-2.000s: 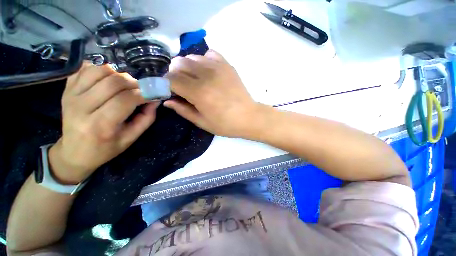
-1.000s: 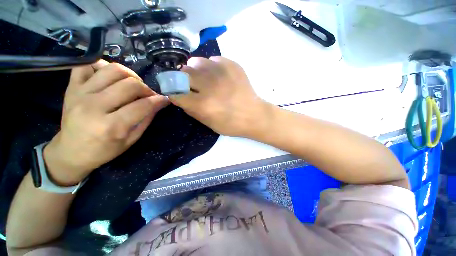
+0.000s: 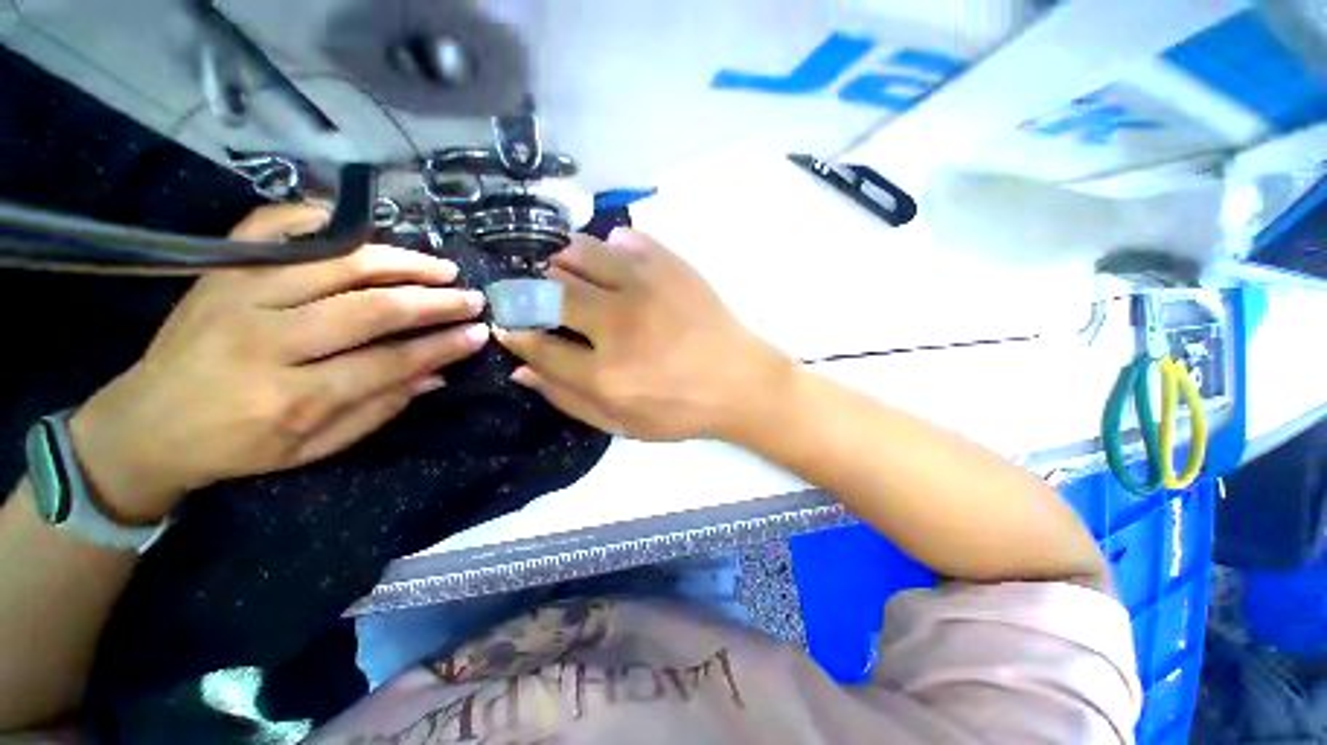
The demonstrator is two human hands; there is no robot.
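Observation:
The black garment with fine pale flecks (image 3: 422, 488) lies on the machine bed and hangs over the table's front edge at the left. My left hand (image 3: 291, 357) lies on it with the fingers extended and close together, tips beside the tension knob. My right hand (image 3: 640, 342) is on the cloth just right of the pale grey tension knob (image 3: 525, 304), fingers bent, tips partly hidden. The round metal tension discs (image 3: 520, 233) sit above the knob. The needle and presser foot are hidden behind them.
Black thread snips (image 3: 859, 186) lie on the white machine bed. The white machine head with blue lettering (image 3: 655, 58) spans the top. Scissors with green and yellow handles (image 3: 1157, 422) hang at the right. Ruler tape (image 3: 611, 550) runs along the front edge. Blue crates (image 3: 1164, 626) stand below right.
The view has tilted up, showing more of the machine head. My left hand's fingers, pinched together at the cloth edge a second ago, are now straighter and flatter on the cloth.

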